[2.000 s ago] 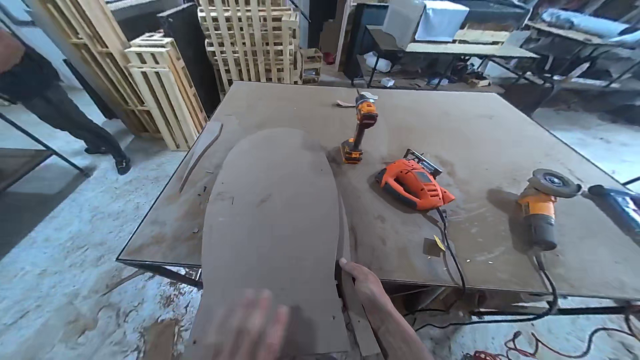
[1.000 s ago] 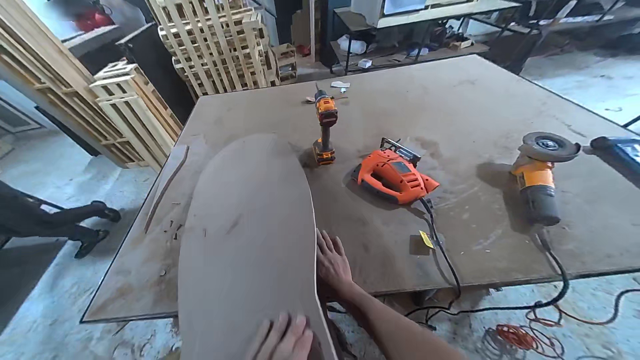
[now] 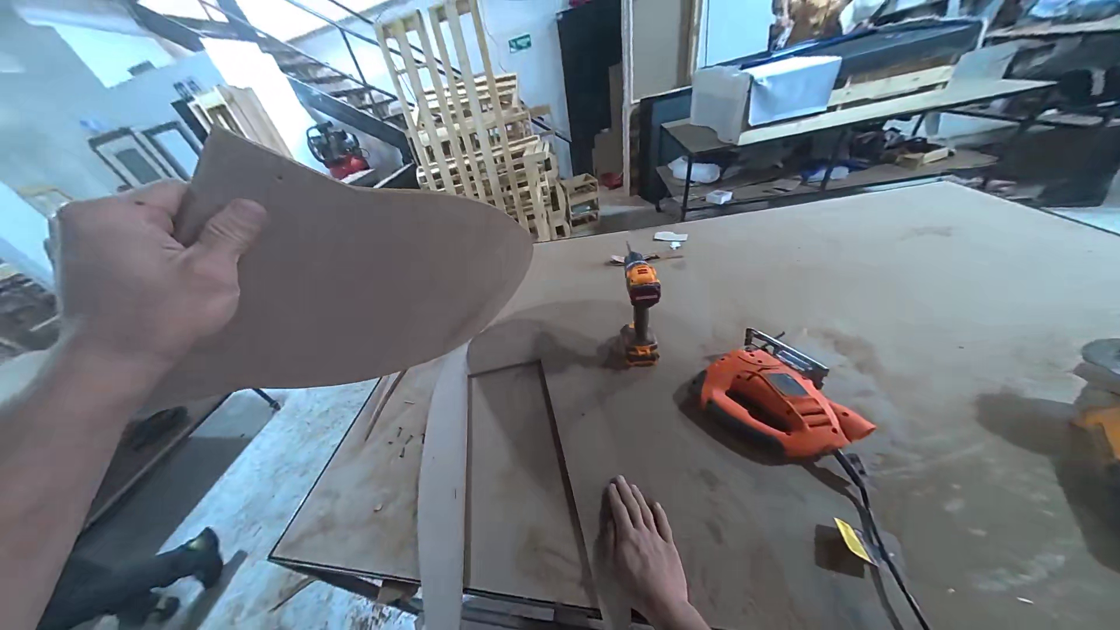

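Note:
My left hand [image 3: 162, 262] grips the edge of a large curved wooden panel [image 3: 350, 271], thumb on its face, and holds it up off the table at the left. Flat on the tabletop [image 3: 875, 254] lies my right hand [image 3: 643, 547], fingers together, beside a thin offcut [image 3: 605, 569] near the front edge. A long pale curved strip [image 3: 444, 472] lies under the raised panel's rounded end. Beyond the right hand stand a cordless drill [image 3: 642, 306] on its battery and, to its right, an orange jigsaw [image 3: 779, 407] on its side.
An angle grinder [image 3: 1104, 420] is partly in view at the right edge. The jigsaw's black cable [image 3: 884, 547], with a yellow tag, runs off the front. Slatted wooden frames [image 3: 481, 131] stand behind the table. A person's leg [image 3: 166, 564] shows at lower left.
The curved panel lay on the table in both earlier frames; my left hand now holds it raised at the left. The strip and tabletop beneath it have come into sight.

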